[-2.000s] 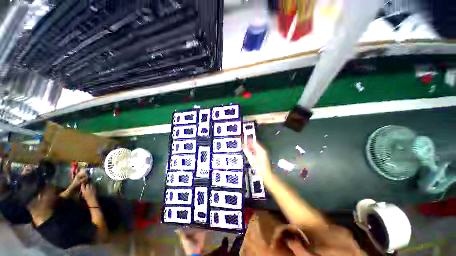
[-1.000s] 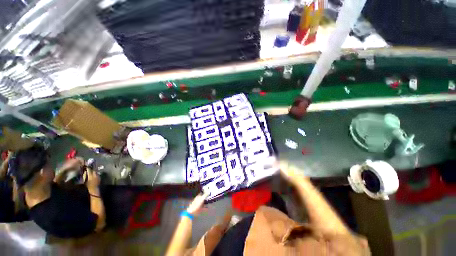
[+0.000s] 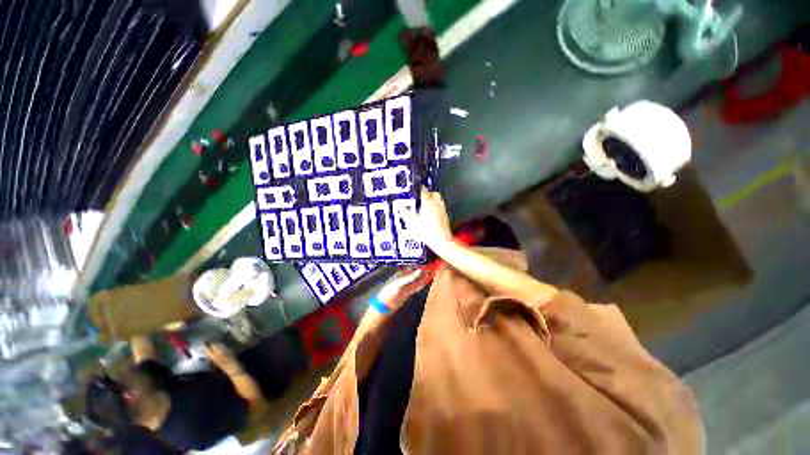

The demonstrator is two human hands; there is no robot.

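Note:
A black tray (image 3: 301, 193) filled with white-silver housings (image 3: 322, 144) lies tilted across the bench's near edge. It holds two long rows with a sideways row between them. A second tray with housings (image 3: 321, 283) sticks out from under its near side at another angle. My right hand (image 3: 432, 220) grips the upper tray's near right corner, over the end housing. My left hand (image 3: 401, 286), with a blue wristband, is at the trays' near edge; its fingertips are partly hidden and blurred.
A green conveyor belt (image 3: 233, 133) with scattered small parts runs beyond the pale rail. A metal post foot (image 3: 421, 55) stands near the tray. Fans stand right (image 3: 613, 31), (image 3: 641, 145) and left (image 3: 233, 286). A person (image 3: 182, 400) sits left by a cardboard box (image 3: 142, 307).
The view has turned, so the tray appears rotated and further up. The lower tray now shows at the near side. My right hand is still at a tray corner; my left has moved along the near edge.

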